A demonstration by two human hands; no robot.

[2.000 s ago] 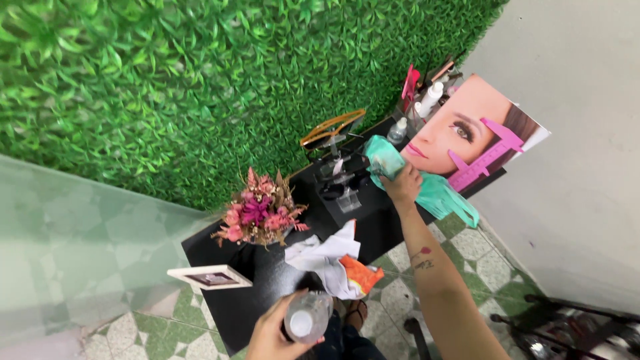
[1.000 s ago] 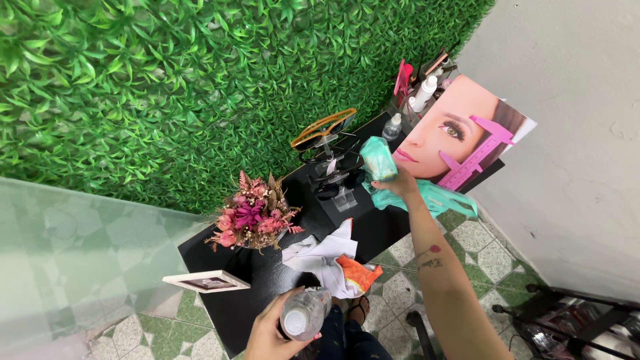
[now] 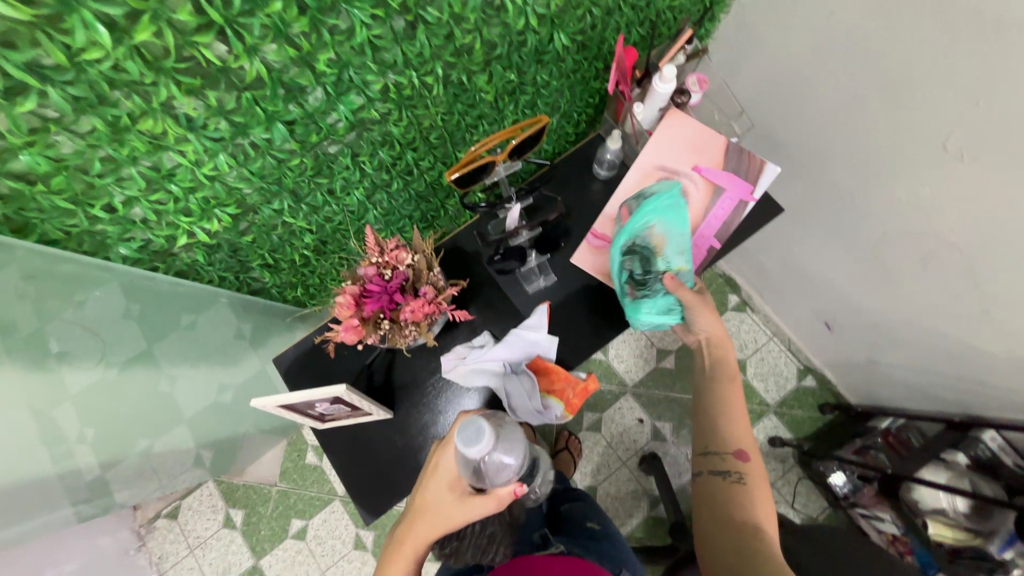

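Note:
My left hand [image 3: 456, 488] is wrapped around a clear plastic bottle [image 3: 504, 456] with a whitish cap, near the front edge of the black tabletop [image 3: 424, 416]. My right hand [image 3: 696, 308] grips a teal plastic bag [image 3: 654, 256] with dark contents showing through, held over a picture board of a face [image 3: 664, 160] with a pink caliper-like shape on it. Between my hands, a crumpled white and orange cloth [image 3: 512, 368] lies at the table's edge. A rack of sunglasses [image 3: 524, 240] stands beyond it.
A flower arrangement [image 3: 396, 296] and a white-framed sign [image 3: 328, 406] stand at the left. A small dropper bottle [image 3: 608, 156] and a clear organizer [image 3: 724, 108] with cosmetics are at the back right. Artificial foliage [image 3: 240, 144] covers the wall. A black metal rack [image 3: 928, 480] stands lower right.
My right hand has lifted the teal bag from the table's right part to in front of the picture board. The bag hung loosely before and is now bunched. My left hand still holds the bottle.

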